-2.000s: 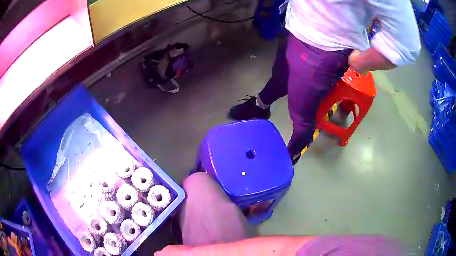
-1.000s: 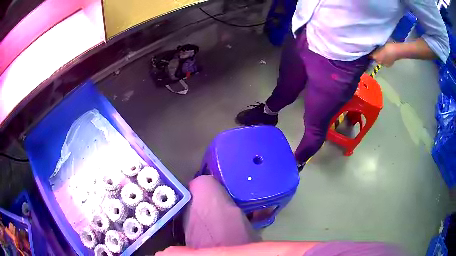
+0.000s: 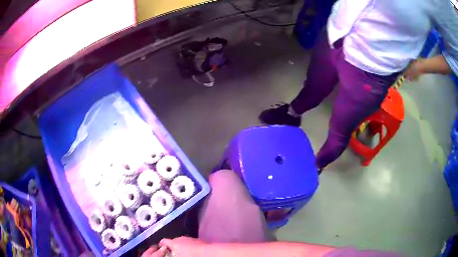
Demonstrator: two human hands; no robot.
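A blue bin [image 3: 173, 216] lies at the left, with a crumpled whitish liner [image 3: 105, 118] glaring in the light. Several white-grey ring parts [image 3: 162, 201] with bumpy edges and dark centre holes sit in rows at its near end. My right forearm reaches in from the bottom right. My right hand [image 3: 173, 248] is at the bottom edge, just outside the bin's near corner, and is mostly cut off. Its fingers look bent, but what they hold is hidden. I cannot make out my left hand.
A blue stool [image 3: 271, 160] stands beside my knee [image 3: 228, 211]. A person [image 3: 351, 90] stands behind it, near a red stool [image 3: 389, 123]. A dark bag [image 3: 203, 57] lies on the floor. Another blue bin [image 3: 34, 203] with orange-yellow items is at lower left. Blue bins line the right edge.
The view has shifted, so the bin, stools and person appear further right. More of my right hand now shows at the bottom edge. The person's arm has moved away from their body.
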